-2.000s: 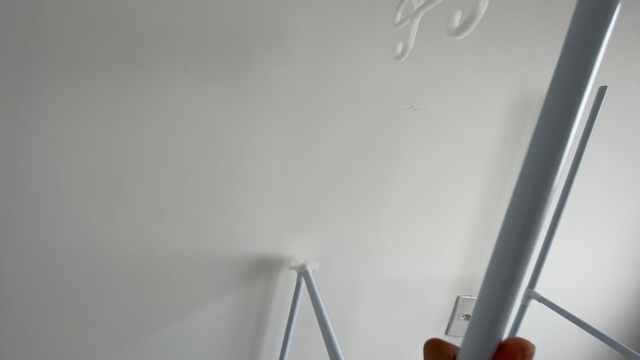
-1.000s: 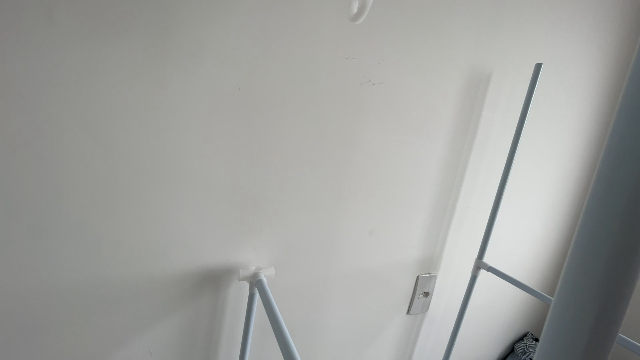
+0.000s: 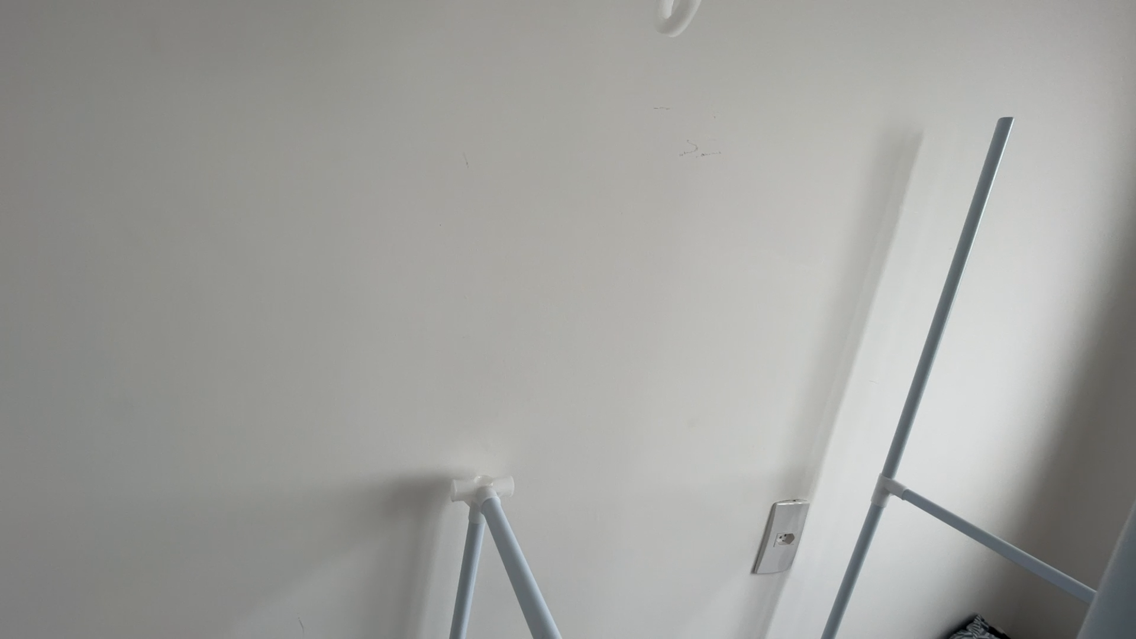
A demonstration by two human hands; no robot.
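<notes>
Neither of my hands shows in the head view. A light blue tube (image 3: 1114,590) cuts across the lower right corner, close to the camera; what holds it is out of view. Behind it stands a tall light blue pole (image 3: 950,302) with a bare upper end. A white joint (image 3: 886,490) on this pole carries a side tube (image 3: 998,543) that slopes down to the right. At the lower middle, two light blue tubes (image 3: 519,568) meet at a white plastic connector (image 3: 483,489), whose short sockets point sideways.
A pale wall (image 3: 444,266) with small dark marks fills most of the view. A wall socket (image 3: 781,537) sits left of the tall pole. A white hook end (image 3: 677,16) hangs at the top edge, and a dark patterned item (image 3: 976,628) lies at the bottom right.
The near tube, held by fingers at the bottom two seconds ago, has moved right and down to the corner. The fingers have left the view. The view has shifted somewhat to the right.
</notes>
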